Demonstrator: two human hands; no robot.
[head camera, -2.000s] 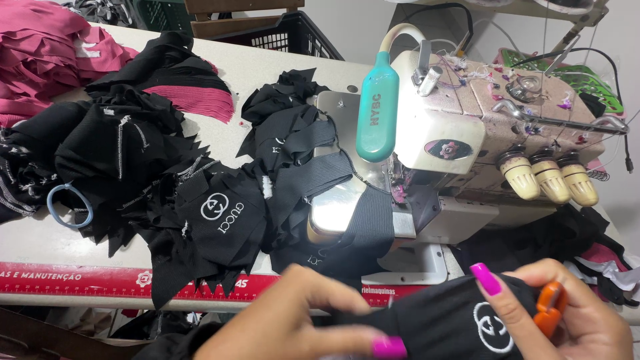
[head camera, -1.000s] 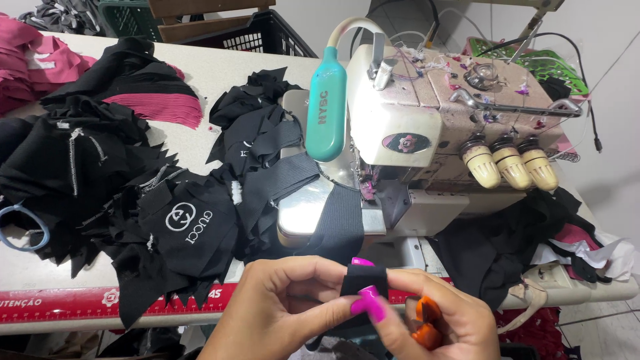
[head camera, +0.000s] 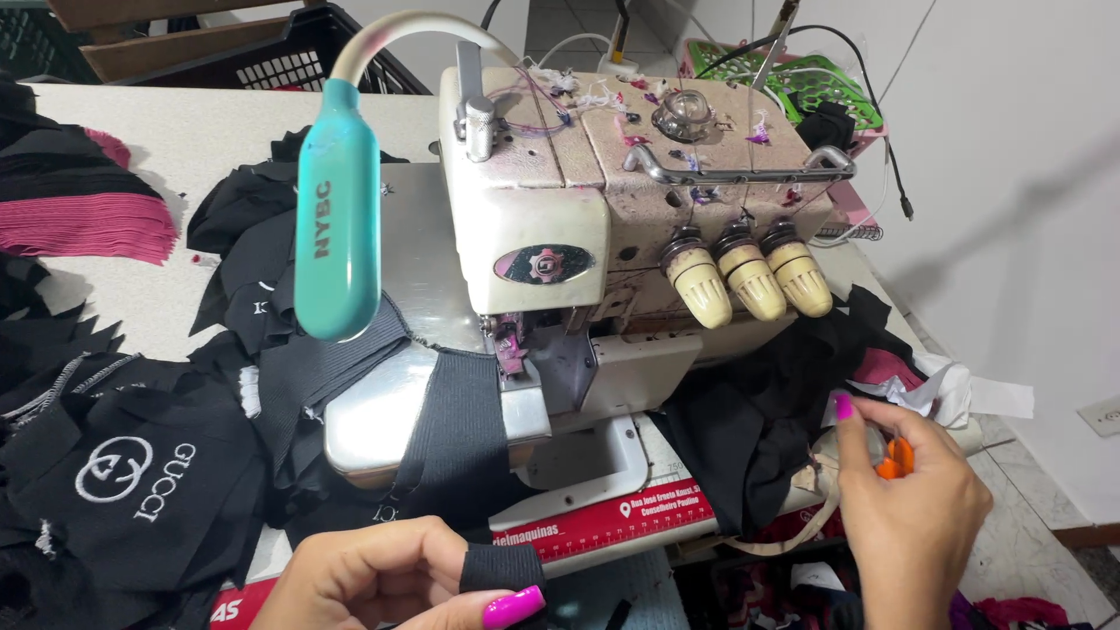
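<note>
My left hand (head camera: 402, 577), at the bottom centre, pinches a folded black ribbed fabric band (head camera: 500, 567) between thumb and fingers. Over the table's right end, my right hand (head camera: 910, 490) holds a small tool with orange handles (head camera: 894, 458), mostly hidden in the palm. An overlock sewing machine (head camera: 534, 249) stands in the middle with a turquoise lamp (head camera: 337, 219) in front of its head. Black ribbed fabric (head camera: 459, 420) lies across its metal plate. Black embroidered fabric pieces (head camera: 175, 472) are heaped at the left.
Pink and black ribbed pieces (head camera: 87, 223) lie stacked at the far left. Black fabric (head camera: 761, 420) and white scraps lie beside my right hand. A black crate (head camera: 289, 61) stands behind the table, and a green basket (head camera: 818, 83) behind the machine. Coloured cloth sits below the table's right edge.
My hands have moved apart: the right one has gone right with the orange-handled tool, while the left one keeps the black band. The embroidered piece seen in my hands two seconds ago now appears only folded or hidden.
</note>
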